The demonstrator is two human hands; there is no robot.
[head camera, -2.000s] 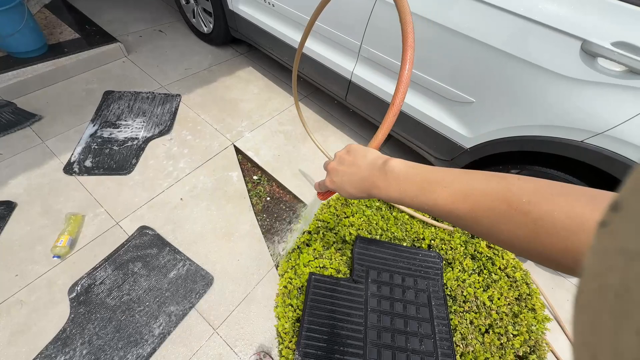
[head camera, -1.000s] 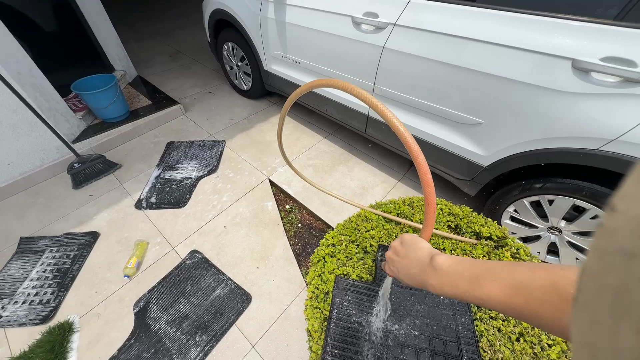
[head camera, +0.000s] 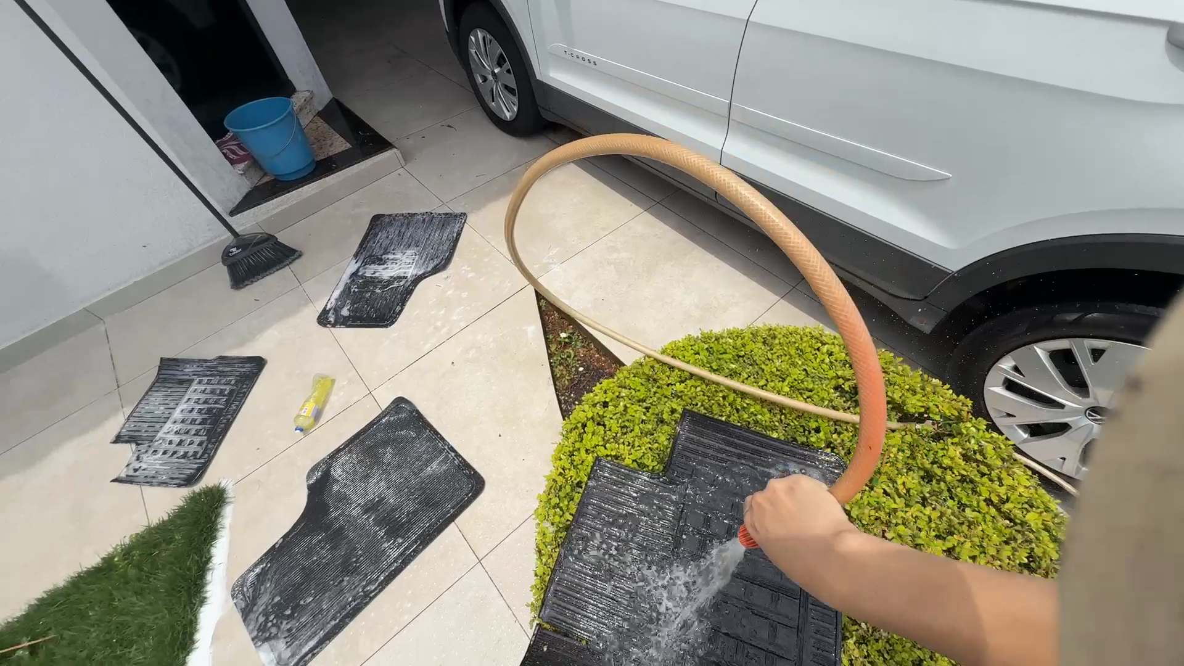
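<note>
My right hand [head camera: 797, 520] is closed around the end of an orange garden hose [head camera: 837, 305], which arcs up and loops back over the hedge. From its red tip, water [head camera: 689, 587] sprays down onto a black rubber car mat [head camera: 610, 527] that lies on a round clipped hedge [head camera: 953, 490]. Three other mats rest on the tiles: a large one [head camera: 361, 527] with a wet, whitish film, a soapy one [head camera: 393, 268] further back, and a soapy one [head camera: 190, 421] at the left. Between them lies a yellow bottle [head camera: 314, 403]. My left hand is out of view.
A white car [head camera: 832, 111] stands behind the hedge, its rear wheel [head camera: 1059, 393] close by. A black broom [head camera: 257, 257] leans at the left wall. A blue bucket [head camera: 271, 139] sits on the doorstep. Artificial-looking grass [head camera: 120, 583] fills the lower left corner. A triangular soil bed [head camera: 573, 356] borders the hedge.
The water, pointed beside the hedge two seconds ago, now lands on the mat on the hedge. My right hand has moved over that mat with the hose. The view has swung left.
</note>
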